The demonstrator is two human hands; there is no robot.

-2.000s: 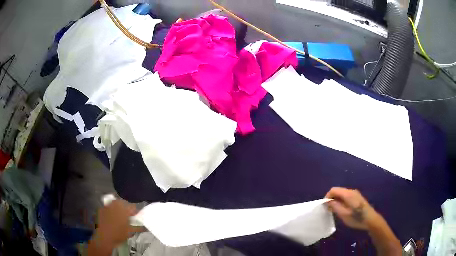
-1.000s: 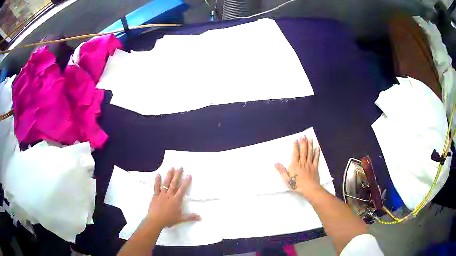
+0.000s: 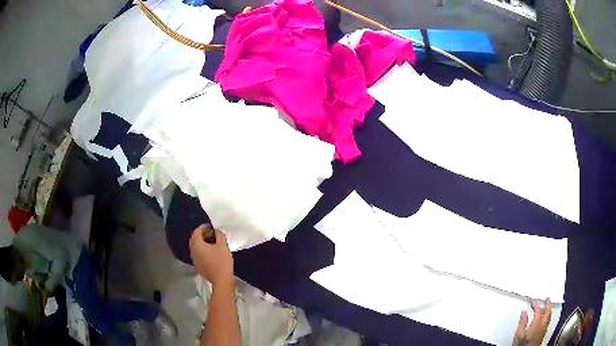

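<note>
A white garment panel [image 3: 392, 270] lies flat on the dark navy-purple table cover, with a thin seam line along it. My right hand [image 3: 533, 328], partly cut off by the bottom edge, rests on the panel's right end. My left hand [image 3: 213, 253] is at the lower edge of the left pile of white pieces [image 3: 250, 176]. Its fingers are curled; whether they hold cloth cannot be told. The steam iron [image 3: 571, 329] stands just right of the panel, cut off by the frame.
Another white panel [image 3: 479, 135] lies at the far right side. Pink cloth [image 3: 284, 67] is heaped behind the left pile, with more white pieces [image 3: 145, 67] beyond. A blue box [image 3: 463, 46] and grey ribbed duct [image 3: 550, 57] are behind. A person [image 3: 40, 250] is at far left.
The view has swung left. My left hand has left the near panel and reached the left pile. My right hand is now nearer the panel's right end. The near panel stays flat.
</note>
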